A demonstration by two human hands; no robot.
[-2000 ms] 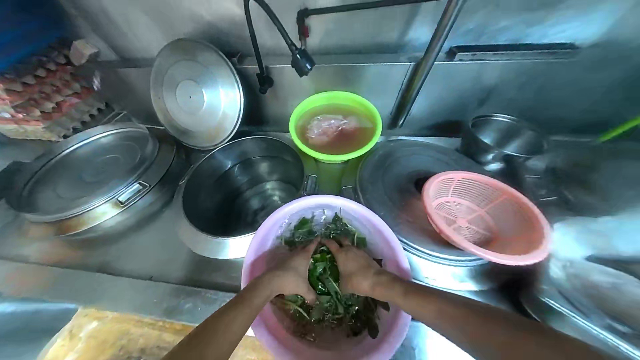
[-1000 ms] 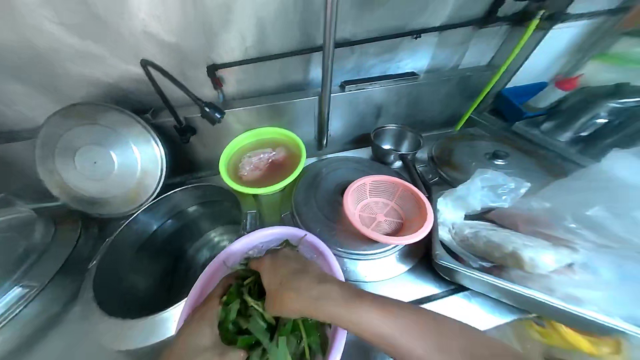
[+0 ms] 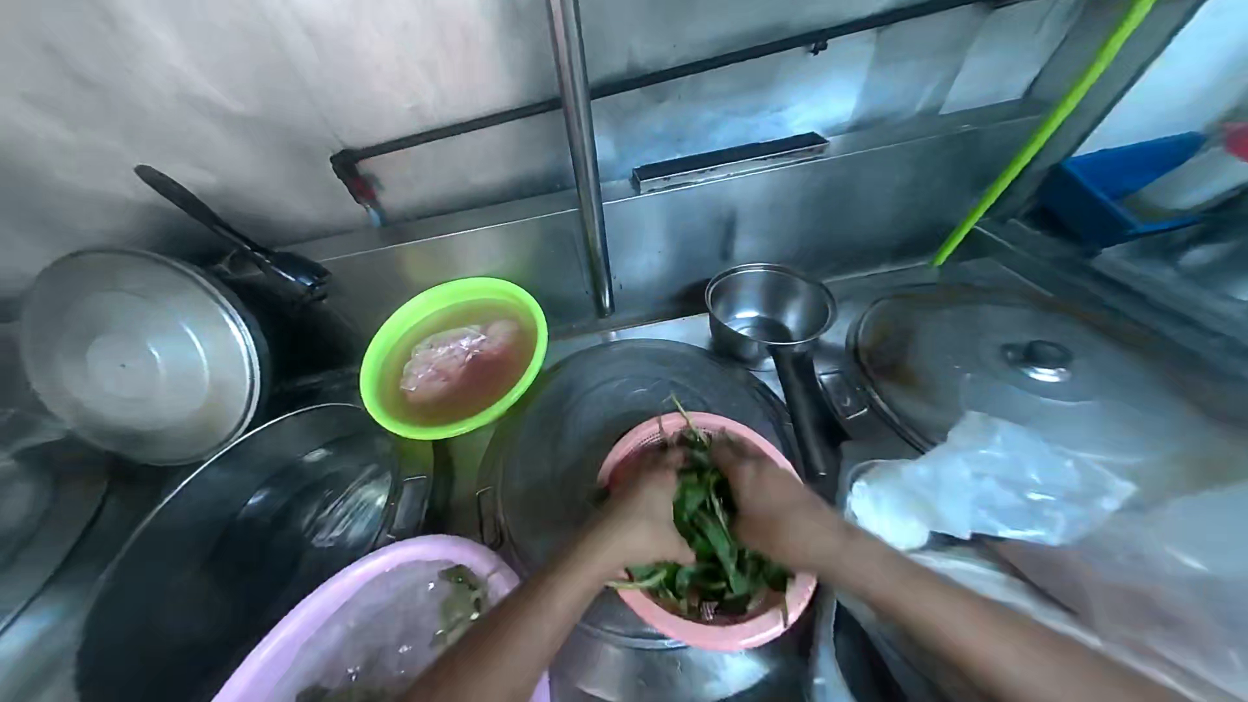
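A bundle of wet leafy greens lies in a pink plastic colander, which rests on a dark round pot lid. My left hand presses on the greens from the left, its fingertips blurred near the colander's far rim. From the right my right hand cups the same bundle. At the lower left stands a pink-purple basin of water with some loose leaves, partly behind my left forearm.
A lime-green bowl of cloudy water holds a bagged pinkish item. Beside it are a large open pot and a leaning metal lid. A saucepan sits behind the colander, its handle pointing at it. Plastic bags lie right.
Both hands have moved right with the greens, from the pink-purple basin to the pink colander, which held nothing a second ago. The view has shifted to the right.
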